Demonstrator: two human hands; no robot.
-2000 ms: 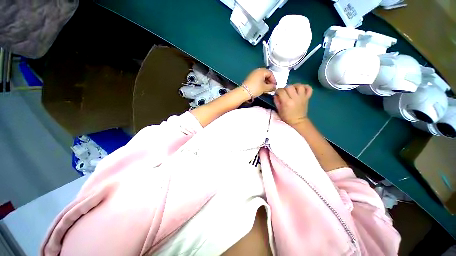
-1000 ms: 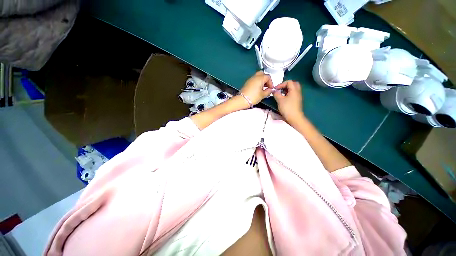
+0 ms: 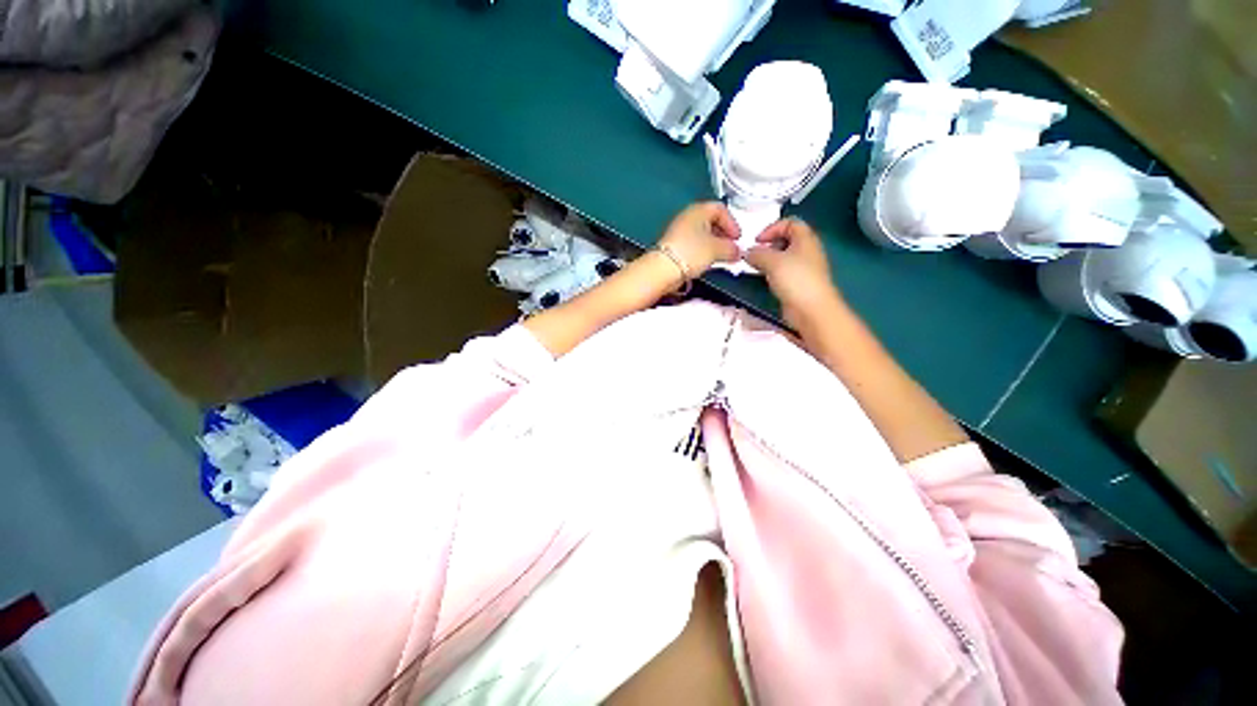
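Note:
A white security camera (image 3: 776,122) lies on the green bench in front of me, its round head away from me and a thin antenna at each side. Its neck and foot point toward me. My left hand (image 3: 699,237) is at the left side of the neck, thumb and fingers pinched. My right hand (image 3: 793,262) is at the right side, its fingertips also pinched close to the left ones. Anything small between the fingertips is too small to tell. Bare fingers partly hide the neck and foot.
Several white cameras (image 3: 951,190) stand in a row at the right of the green bench (image 3: 951,324). Another camera (image 3: 667,91) lies at the upper left. A carton tray (image 3: 1206,441) is at the right. A deep carton (image 3: 438,262) and a blue bin (image 3: 320,408) with white parts are below left.
Both hands have moved slightly; the fingertips, close together one second ago, now sit a little apart over the camera's foot. The camera lies slightly left in view compared with two seconds ago.

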